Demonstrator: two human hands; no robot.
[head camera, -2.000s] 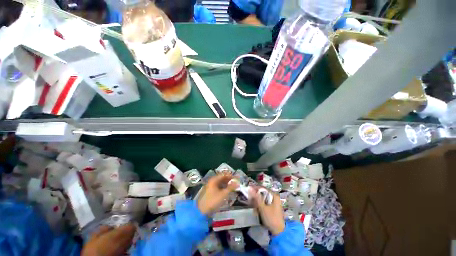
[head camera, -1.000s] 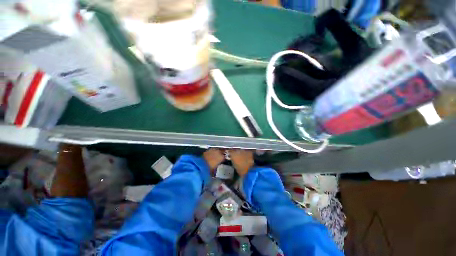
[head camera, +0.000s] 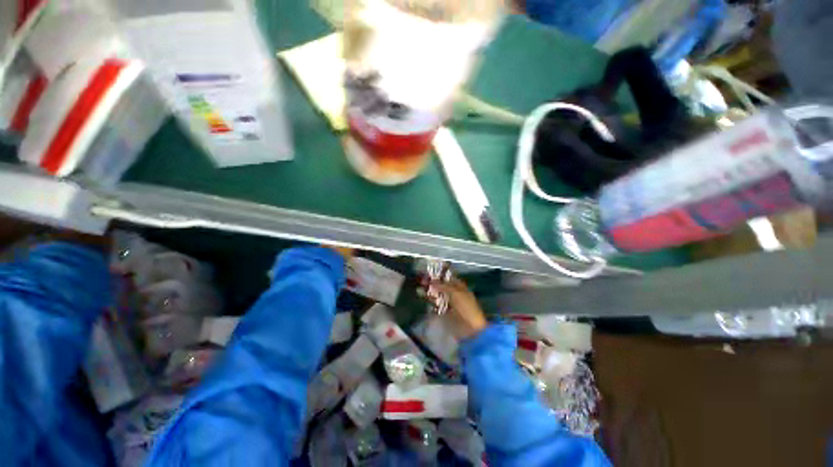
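Note:
My right hand (head camera: 458, 308) is below the shelf edge, its fingers around a small bunch of thin white cord (head camera: 438, 285). My left hand (head camera: 343, 251) is mostly hidden under the shelf edge; only a bit of skin shows above the blue cuff. A small white carton (head camera: 374, 279) lies just beside it; whether the hand touches it cannot be told. Below and between my arms lies a pile of small cartons and lamp units, with a red-banded carton (head camera: 425, 401) and a clear, round-faced lamp unit (head camera: 404, 368) on top.
The metal shelf edge (head camera: 301, 222) crosses above my hands. On the shelf stand a drink bottle (head camera: 393, 119), a soda bottle (head camera: 703, 191), a slim white tool (head camera: 464, 185) and a printed carton (head camera: 215, 91). A neighbour's blue sleeve (head camera: 50, 356) is at left, a brown carton (head camera: 722, 392) at right.
My hands, close together a second ago, are now apart: the left is further left at the shelf edge, the right holds cord lower right. The view has shifted, and the neighbour's hand is out of sight.

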